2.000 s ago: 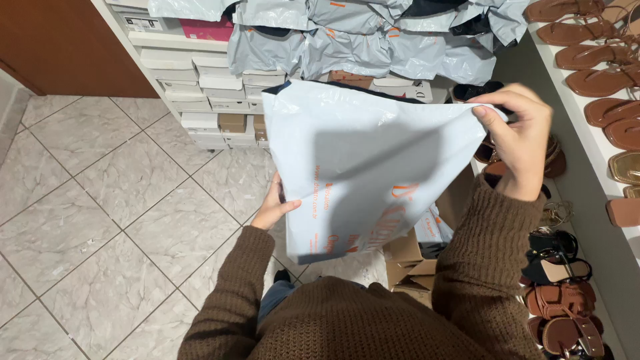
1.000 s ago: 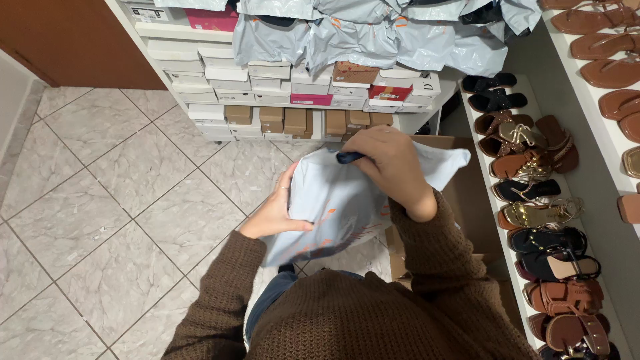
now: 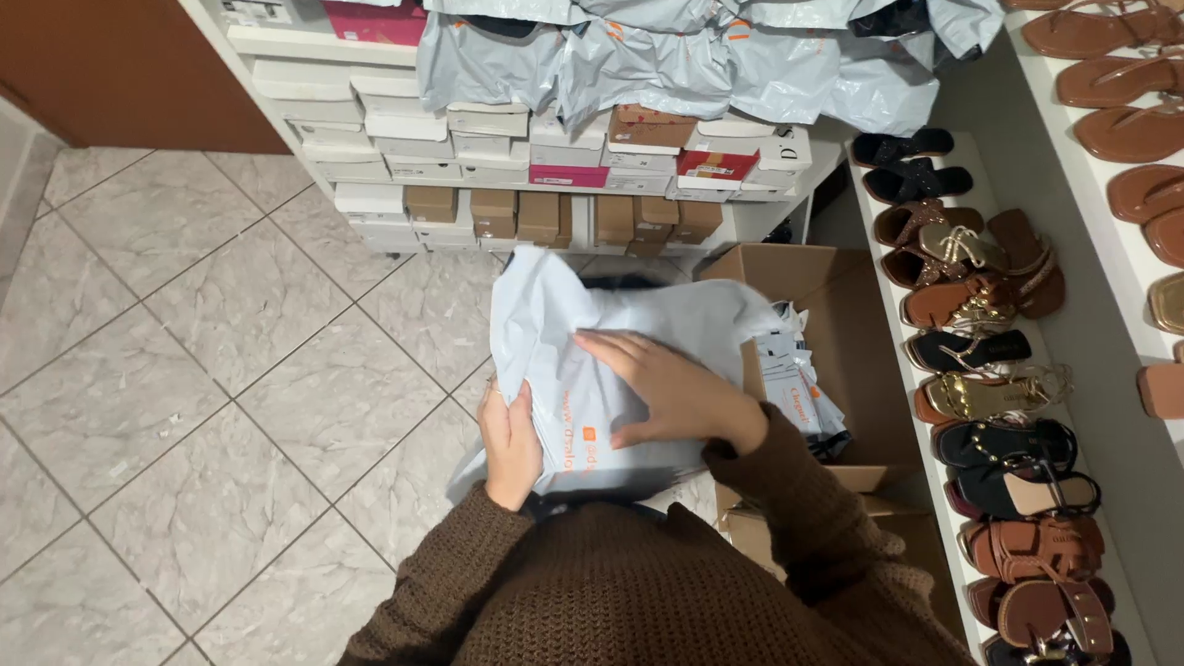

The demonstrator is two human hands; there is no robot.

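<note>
A pale grey plastic mailing bag (image 3: 666, 324) with orange writing is held in front of my body, its outline partly blurred. My left hand (image 3: 511, 439) grips its left edge, fingers behind and thumb on the near face. My right hand (image 3: 661, 388) lies across the front of the bag with fingers and thumb spread, palm turned to the plastic. A dark strip of the bag's inside or edge shows at its far side. What the bag contains is hidden.
Shoe boxes (image 3: 490, 153) fill the shelves ahead, under several grey plastic packages (image 3: 647, 65). An open cardboard carton (image 3: 795, 264) with printed papers or packets stands at the right, beside a rack of sandals (image 3: 999, 398). Tiled floor (image 3: 213, 370) lies to the left.
Two seconds ago the bag was spread wide, its right corner in my raised right hand. A second ago it was bunched, a dark item or edge at my right hand. Now my right hand is spread on it.
</note>
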